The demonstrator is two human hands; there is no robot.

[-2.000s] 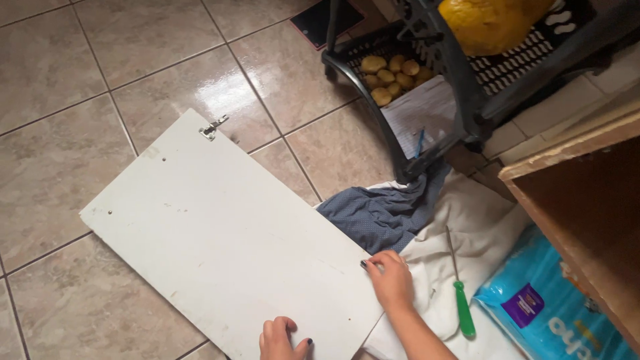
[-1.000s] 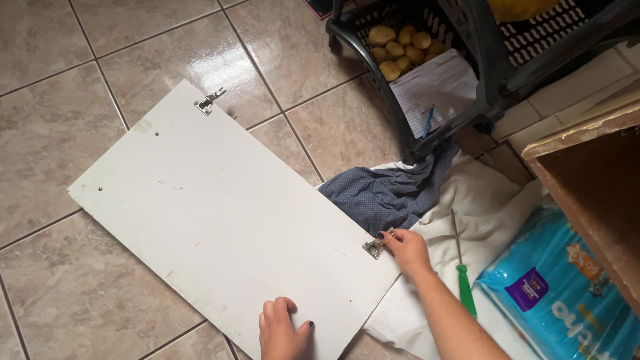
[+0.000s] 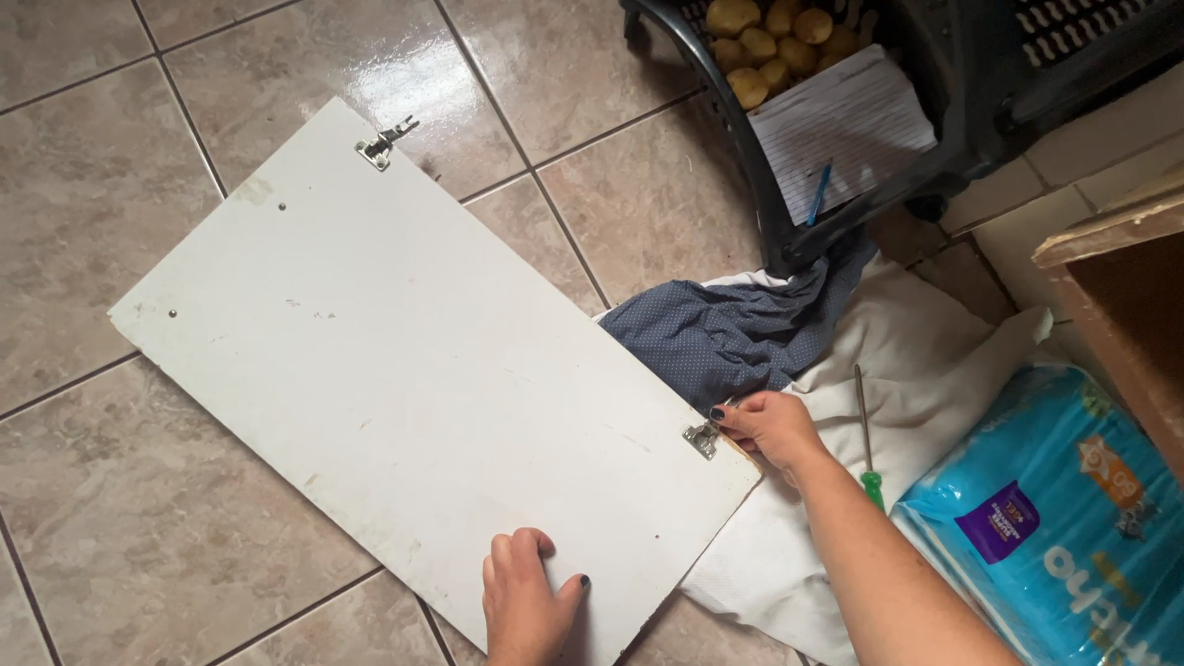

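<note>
A white cabinet door panel lies at a slant over the tiled floor, its lower right part near a white cloth. One metal hinge is at its upper corner, the arm sticking out past the edge. My right hand pinches the arm of a second metal hinge at the panel's right edge; the fingers partly hide that arm. My left hand rests on the panel's lower part with the fingers curled and the thumb apart, holding nothing.
Right of the panel lie a blue dotted cloth, a white cloth, a green-handled screwdriver and a blue plastic pack. A black rack holds potatoes, lined paper and a blue pen. A wooden cabinet edge juts in.
The hinge by my right hand, not discernible in the earliest frame, shows clearly in the later ones. My right hand stays at that edge, and my left hand remains on the panel.
</note>
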